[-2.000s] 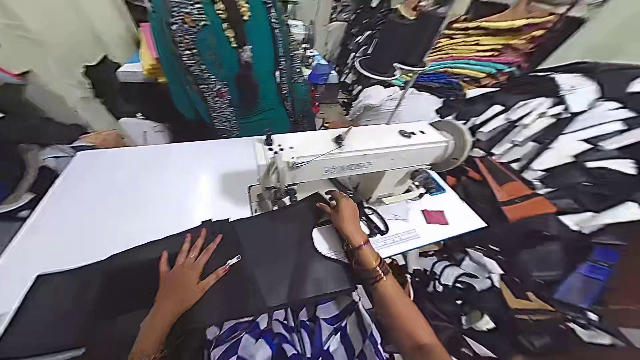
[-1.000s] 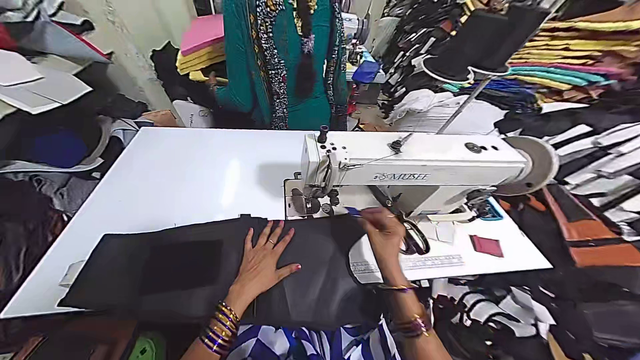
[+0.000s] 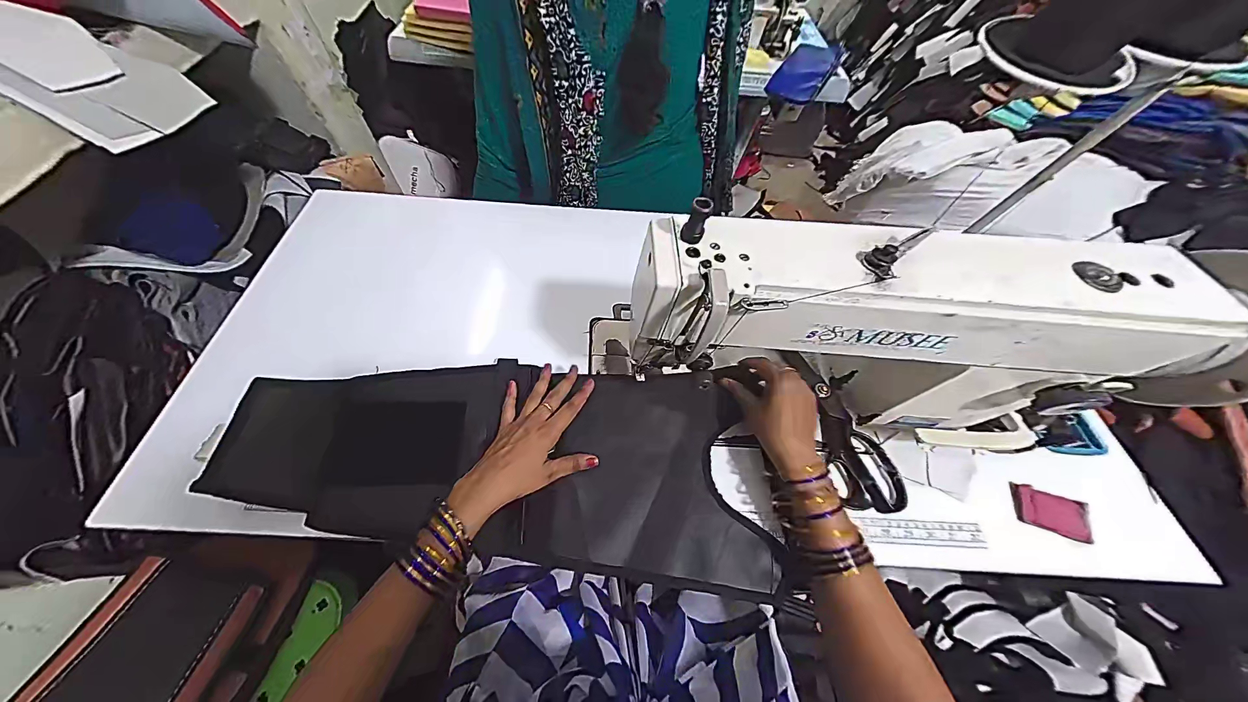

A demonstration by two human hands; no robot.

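A white industrial sewing machine [image 3: 907,312] stands on a white table, its needle area at the black material's far edge. The black fabric or leather-like piece [image 3: 624,448] lies flat across the table's near side, with a curved cutout on its right. My left hand [image 3: 526,444] rests palm down on it, fingers apart, left of the needle. My right hand [image 3: 775,405] pinches the piece's upper right corner, just right of the presser foot [image 3: 658,370]. Black-handled scissors [image 3: 863,468] lie right of that hand, partly behind it.
A ruler [image 3: 921,531] and a small maroon piece [image 3: 1053,512] lie on the white table [image 3: 409,263] at right. A person in a teal garment [image 3: 648,127] is beyond the table. Piles of cut material [image 3: 1033,634] surround it. A thread stand rod [image 3: 1072,151] rises behind the machine.
The black piece's far edge has come to lie straighter along the needle area. My left hand stays flat on it and my right hand stays near its right corner. The view has shifted.
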